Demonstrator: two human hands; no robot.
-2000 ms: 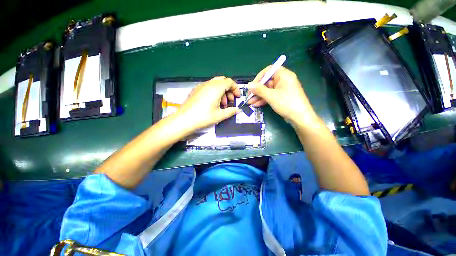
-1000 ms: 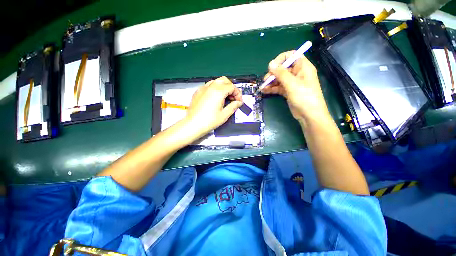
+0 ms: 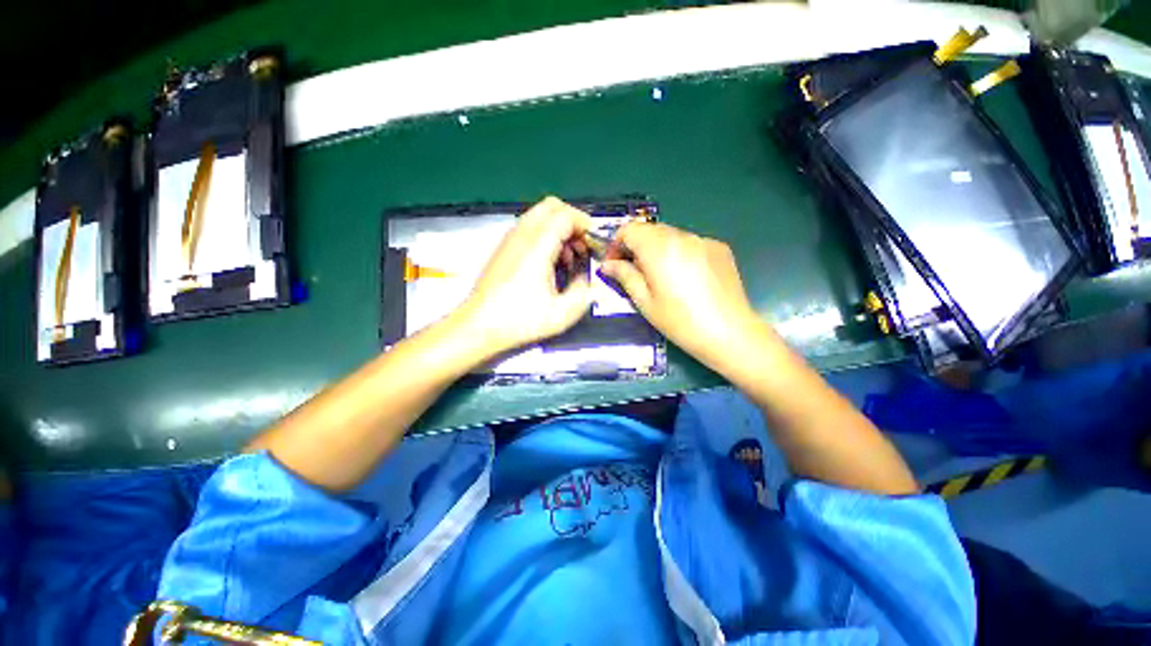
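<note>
An open-backed tablet unit (image 3: 574,361) lies crosswise on the green mat in front of me, with a short orange ribbon cable (image 3: 427,271) showing at its left part. My left hand (image 3: 537,271) is over the middle of the unit, its fingertips pinched at the board end. My right hand (image 3: 683,271) comes in from the right, its fingertips meeting the left ones. A small dark piece (image 3: 601,240) shows between the fingertips; I cannot tell what it is. The white tweezers cannot be made out. The hands hide much of the board.
Two open-backed units (image 3: 212,234) stand in line at the left on the green mat (image 3: 341,164). Touch screen panels (image 3: 953,189) are stacked at the right, with another unit (image 3: 1111,158) beyond. A white strip (image 3: 530,73) runs along the far side.
My right hand has moved left and down to meet my left hand. The white tweezers, seen in it before, no longer show. My left hand has barely moved.
</note>
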